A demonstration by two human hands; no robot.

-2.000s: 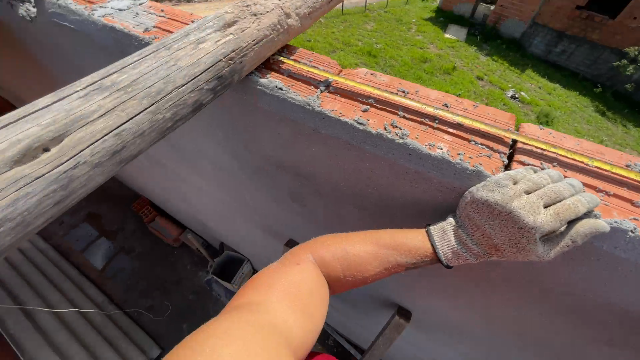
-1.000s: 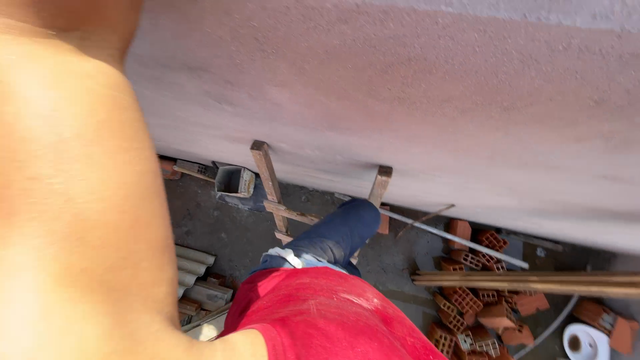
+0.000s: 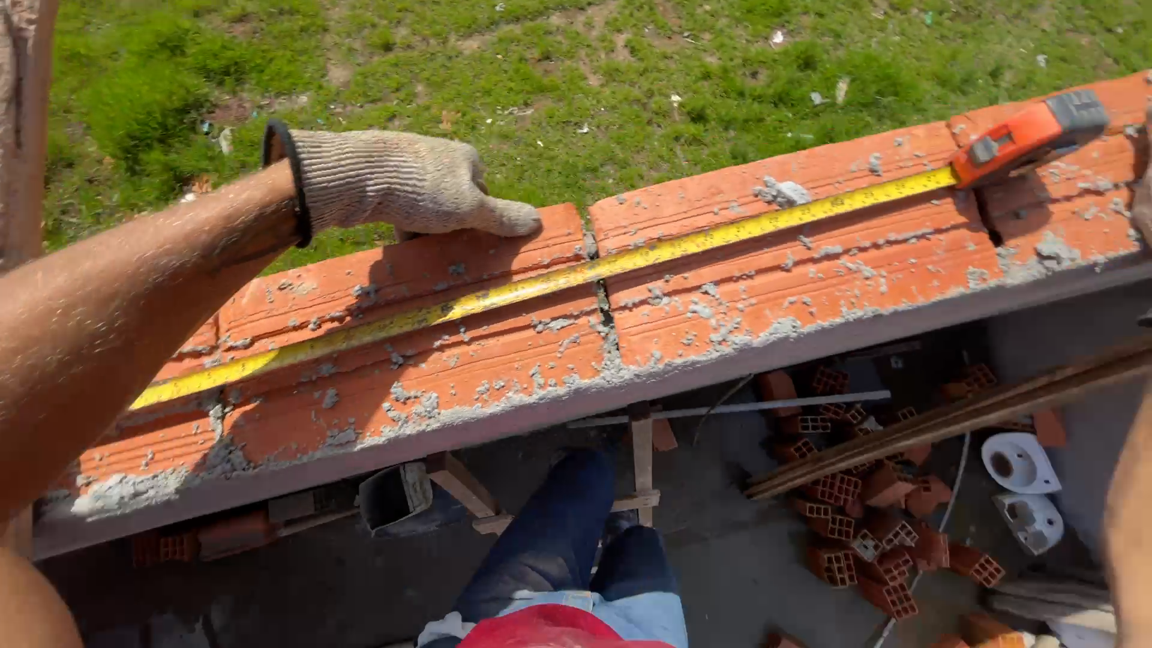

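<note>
My left hand [image 3: 405, 184], in a knitted work glove, lies at the far edge of the brick wall top [image 3: 774, 261], its thumb on the orange hollow bricks and its other fingers mostly hidden. Along the bricks runs a yellow tape measure blade [image 3: 684, 250], passing just on the near side of the thumb. The orange and grey tape measure case [image 3: 1030, 135] rests on the wall at the right end of the visible blade. Only a sliver of my right hand [image 3: 1143, 184] shows at the right edge, beyond the case; its fingers cannot be made out.
Mortar lumps stick to the bricks. Below on the near side are a wooden ladder [image 3: 643, 459] by my legs, a bucket [image 3: 396, 499], loose hollow bricks [image 3: 886, 540] and long boards [image 3: 954, 418]. Grass [image 3: 540, 81] lies beyond the wall; a wooden post [image 3: 22, 135] stands at left.
The view has swung from down beside the wall back over its top. My left hand and the tape measure case are in sight now; neither shows in the view from one second ago.
</note>
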